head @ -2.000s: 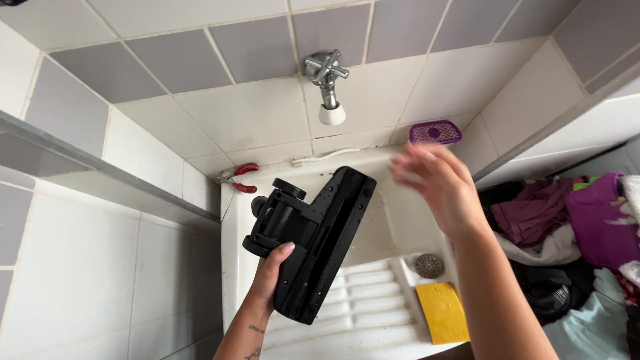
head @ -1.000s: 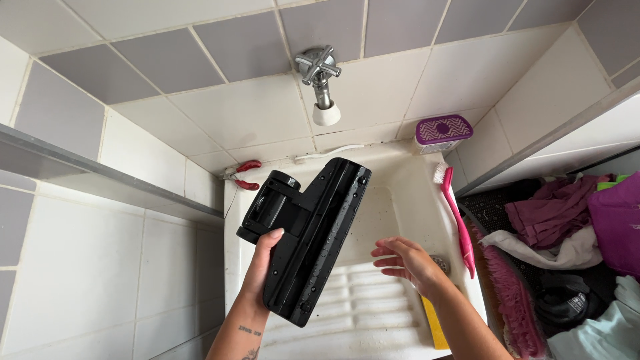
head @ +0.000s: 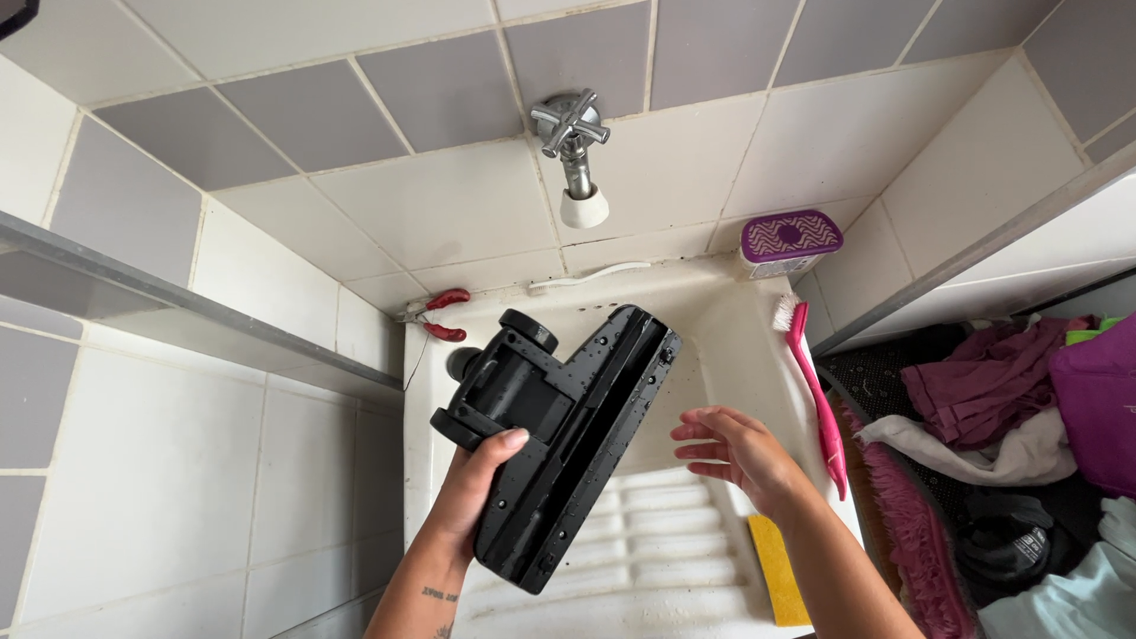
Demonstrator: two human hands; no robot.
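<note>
My left hand (head: 475,484) grips a black vacuum cleaner floor head (head: 568,426), its thumb over the lower edge. The head is tilted, with its long slotted underside and small wheels facing me, and water drops dot the plastic. To the right of it my right hand (head: 732,448) hovers over the white laundry sink (head: 710,550), fingers apart and holding nothing. A yellow sponge cloth (head: 779,568) lies by my right wrist, partly hidden by the forearm. On the sink's right rim rests a pink-handled brush (head: 821,408) with white bristles.
A chrome tap (head: 575,151) with a white nozzle juts from the tiled wall. Red-handled pliers (head: 444,315), a white toothbrush-like item (head: 590,276) and a purple-lidded tub (head: 792,240) sit along the back rim. Clothes (head: 985,382) are piled at the right, beside a pink shaggy mat (head: 905,524).
My right hand has come down from near the back rim to beside the floor head. The pink-handled brush lies on the right rim, where the earliest frame does not show it.
</note>
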